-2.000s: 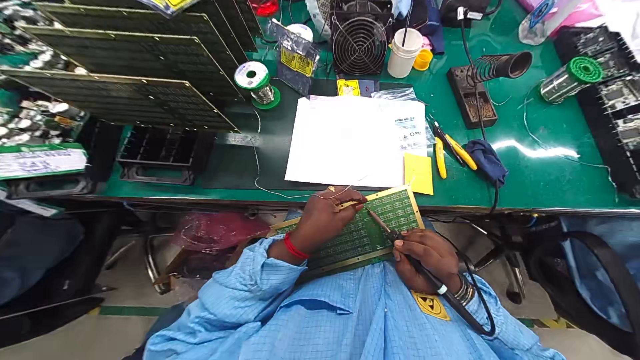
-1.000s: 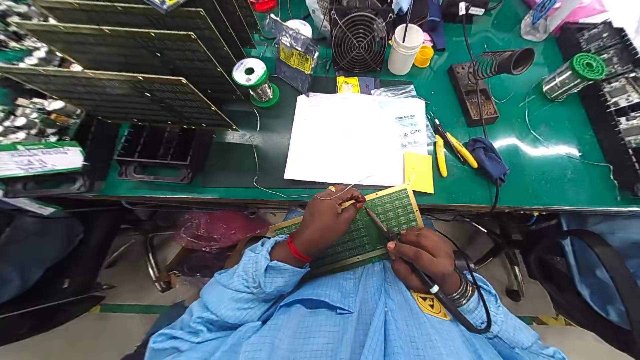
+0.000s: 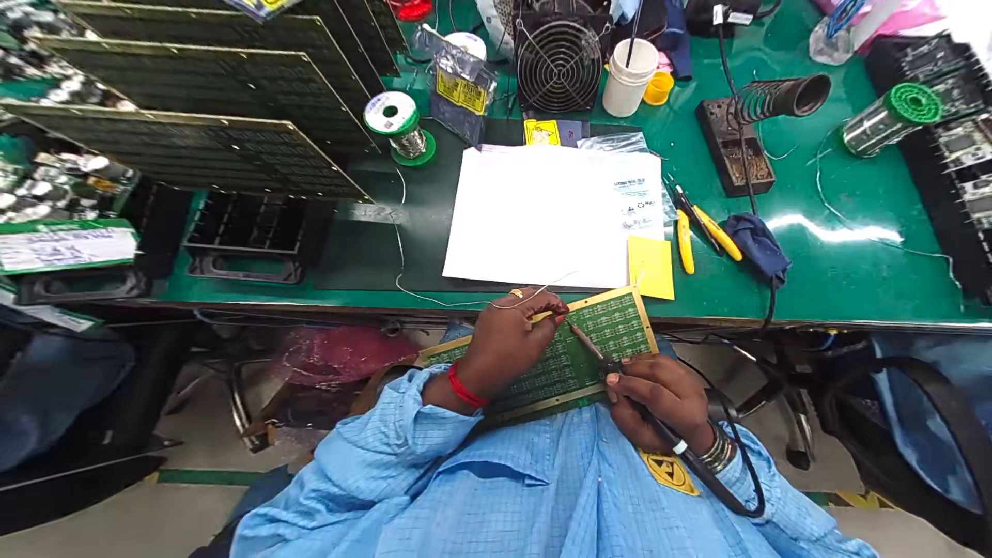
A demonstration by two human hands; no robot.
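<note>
A green circuit board panel with yellow edges (image 3: 612,322) lies tilted on my lap against the table edge. My left hand (image 3: 515,337) is over its upper left part, pinching thin solder wire (image 3: 434,300) between thumb and fingers. That wire runs back across the table towards a solder spool (image 3: 399,128). My right hand (image 3: 666,399) grips a soldering iron (image 3: 593,345) by its handle, and the tip points at the board close to my left fingertips. Whether the tip touches the board or the wire is too small to tell.
White paper (image 3: 542,217), a yellow note (image 3: 651,267) and yellow-handled cutters (image 3: 701,231) lie beyond the board. An iron stand (image 3: 736,147), a fan (image 3: 559,62) and a white cup (image 3: 629,77) stand farther back. Large board panels (image 3: 209,147) lean at left. The iron's cable (image 3: 752,473) loops beside my right wrist.
</note>
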